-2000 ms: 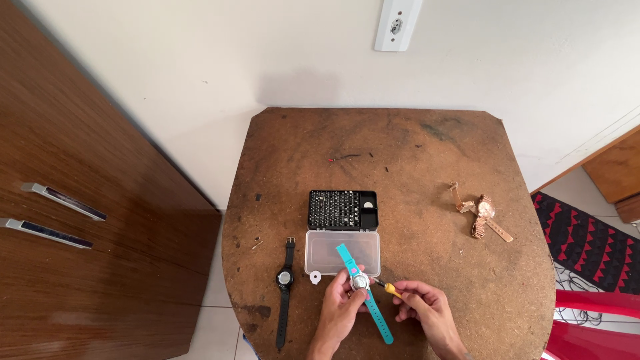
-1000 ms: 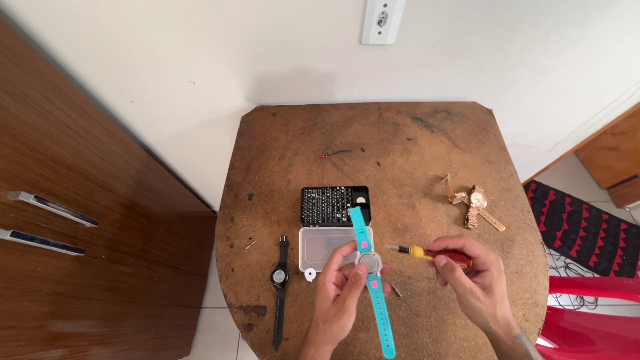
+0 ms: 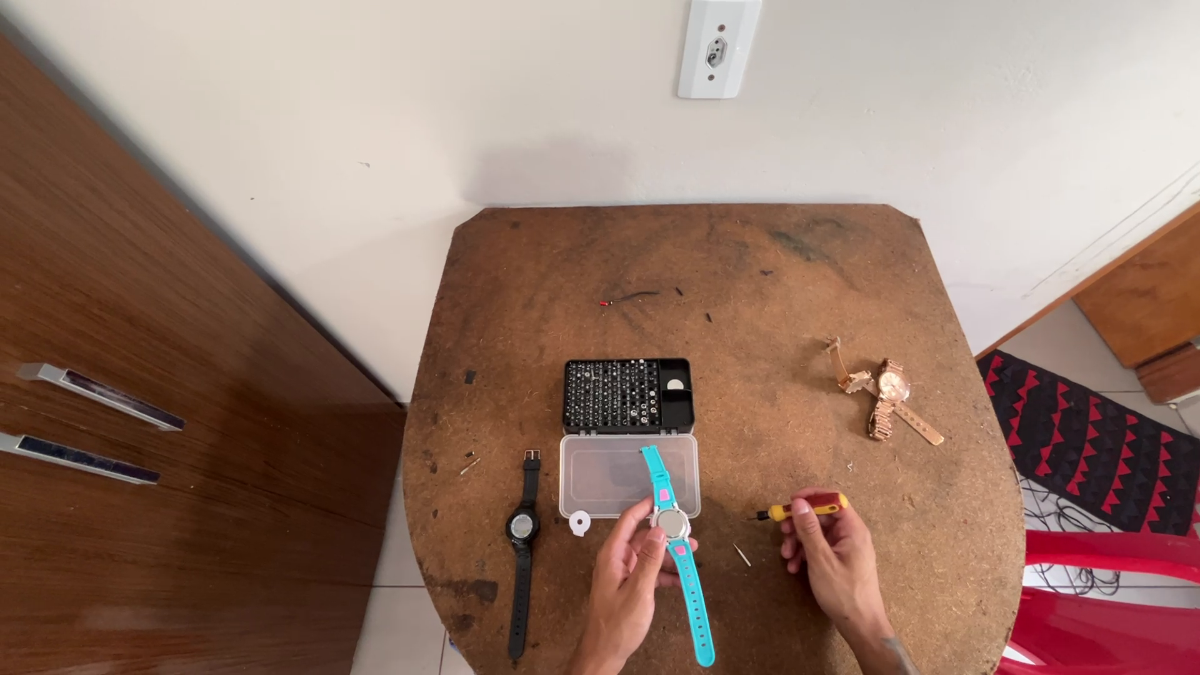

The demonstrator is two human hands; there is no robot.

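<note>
My left hand (image 3: 626, 583) holds a turquoise wristwatch (image 3: 694, 600) by its round case, which shows a plain metal face up; pink patches mark the strap. To the right, my right hand (image 3: 830, 553) grips a yellow and red screwdriver (image 3: 804, 507), its tip pointing left, apart from the watch. A small metal bit or pin (image 3: 742, 555) lies between the hands. Behind the watch sits an open black case of tiny screws (image 3: 611, 394) with a clear lid (image 3: 614, 476). A white disc with a hole (image 3: 579, 523) rests at the lid's front left corner. A black wristwatch (image 3: 522, 527) lies farther left.
Rose-gold watches (image 3: 891, 386) lie at the right of the worn wooden table (image 3: 750, 422). A thin dark wire with a red end (image 3: 628, 299) and small dark bits lie toward the back. A brown cabinet (image 3: 187, 375) stands left, a red chair (image 3: 1106, 600) right.
My right hand with the screwdriver has moved right, away from the turquoise watch it was near two seconds ago. My left hand still holds the watch.
</note>
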